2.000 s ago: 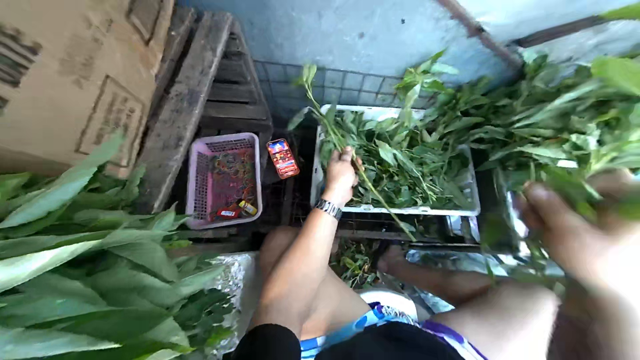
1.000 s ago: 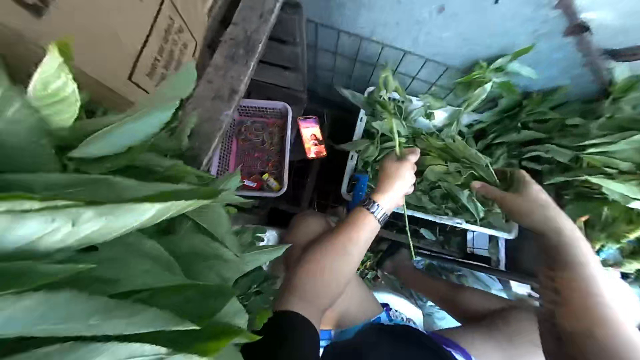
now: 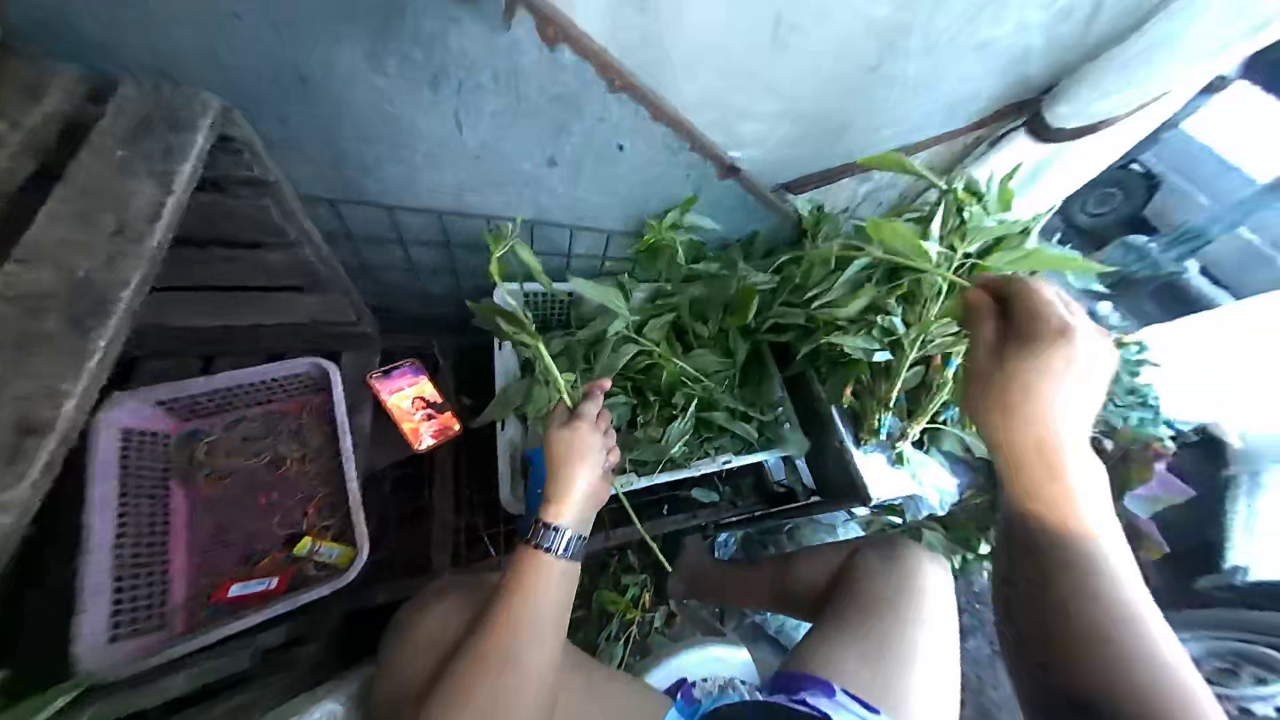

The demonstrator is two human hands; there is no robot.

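My left hand [image 3: 583, 450], with a metal-banded watch [image 3: 556, 540] on the wrist, grips a long green leafy stem [image 3: 553, 372] over the left side of a white plastic crate [image 3: 508, 440]. Loose leafy stems [image 3: 690, 370] fill the crate. Off to the right, my right hand [image 3: 1035, 350] has its fingers closed on a leafy sprig [image 3: 915, 262], above upright bundles of leafy stems [image 3: 920, 350] that stand beside the crate.
At the left lies a pink plastic basket [image 3: 355, 500] with rubber bands, a red packet [image 3: 250, 588] and a yellow item [image 3: 325, 551]. A lit phone [image 3: 414, 405] rests near it. Wooden slats [image 3: 100, 270] rise at the left; a wall [image 3: 400, 110] stands behind.
My right hand has moved from over the crate to the right, to the upright bundles. My left hand still holds a stem over the crate. The view has turned rightward.
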